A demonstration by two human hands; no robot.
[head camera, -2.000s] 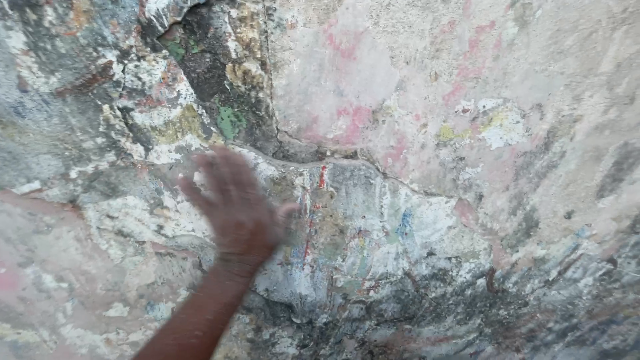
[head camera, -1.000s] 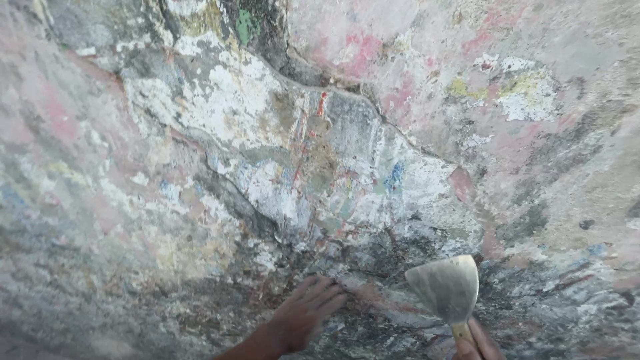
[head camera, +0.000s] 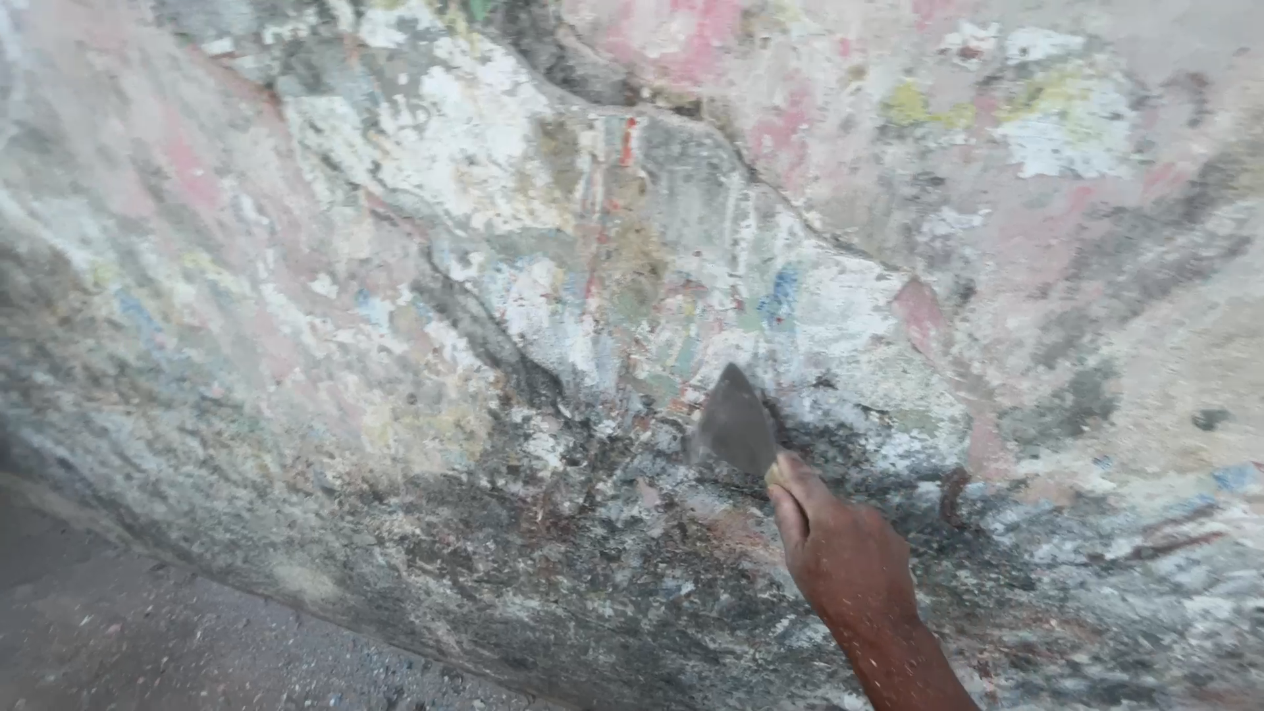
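Observation:
My right hand is closed around the handle of a putty knife, low and right of the middle of the view. The knife's flat metal blade points up and a little left, and lies against or very near a rough wall with peeling paint. White, pink, yellow and blue patches mark the wall, with dark, bare stretches around the blade. Small pale flecks dot my right wrist. My left hand is out of view.
A raised plaster edge runs down to the right above the blade. Another broken edge slants down on the left. Ground strewn with small chips meets the wall's foot at the lower left.
My right hand with the putty knife has come further into view, its blade now at the wall. My left hand, near the wall's lower part a second ago, has gone out of view.

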